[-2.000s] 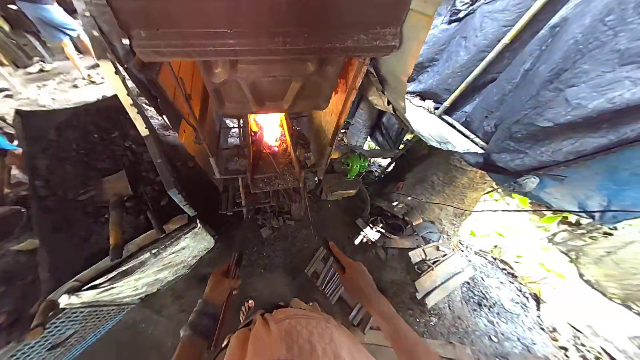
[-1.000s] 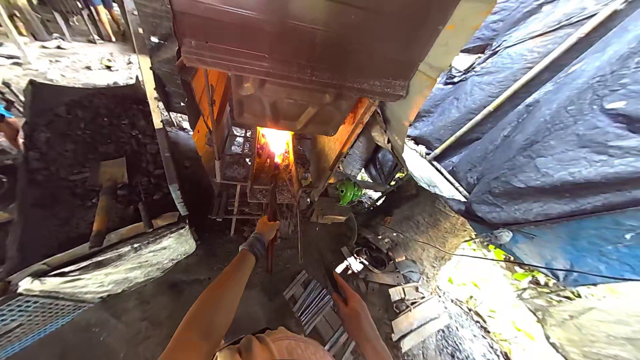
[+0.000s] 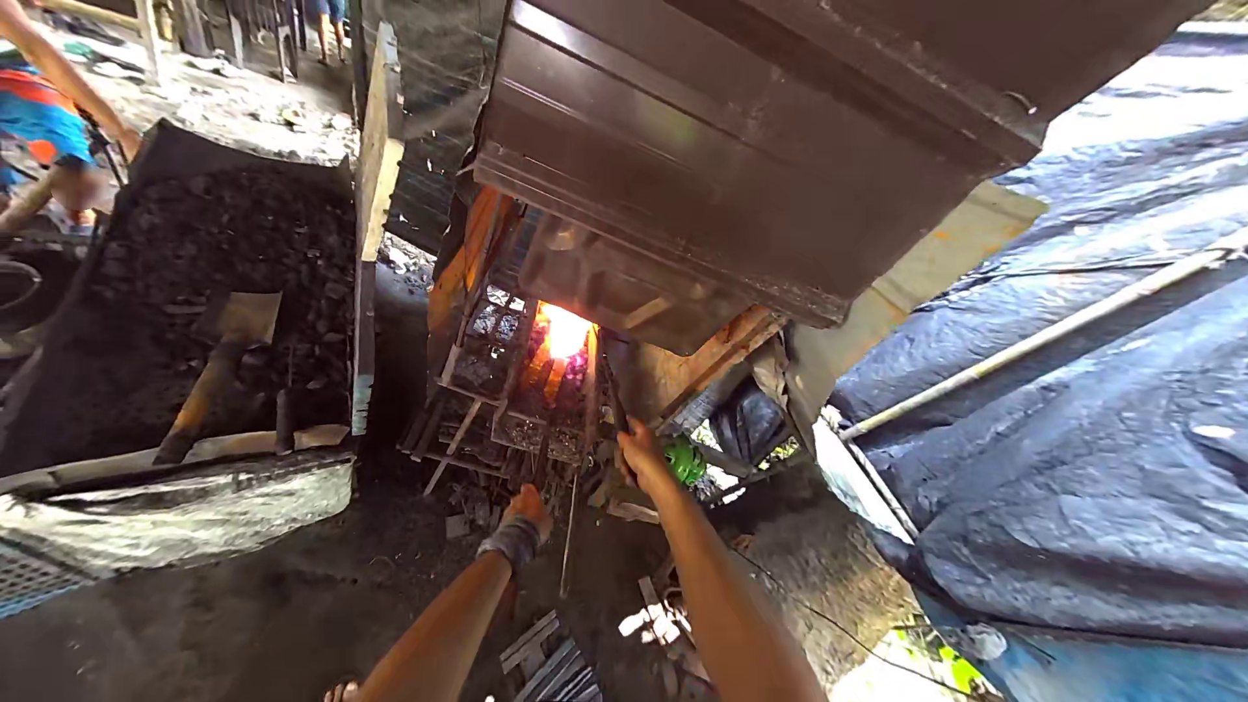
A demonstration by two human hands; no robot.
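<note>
A coal forge point(image 3: 568, 331) glows bright under a brown sheet-metal hood point(image 3: 682, 175). Below its mouth, my left hand point(image 3: 527, 509), with a grey band at the wrist, is closed around a dark rod-like tool point(image 3: 542, 456) that points up to the fire. My right hand point(image 3: 641, 454), higher and to the right, grips a dark slender metal tool point(image 3: 615, 395) beside the forge's right edge. The far ends of both tools are hard to make out. Flat metal pieces point(image 3: 556, 673) lie on the ground between my forearms.
To the left stands a bin of charcoal point(image 3: 234, 219) holding a shovel point(image 3: 219, 370). A green round object point(image 3: 685, 462) is right of my right hand. Blue-black tarpaulin point(image 3: 1072, 429) hangs at the right, with a pole across it. A person point(image 3: 58, 117) is at the far left.
My right hand has moved from above the metal pieces up beside the forge, with a tool in it. My left hand went from low down to the forge front. The view has shifted.
</note>
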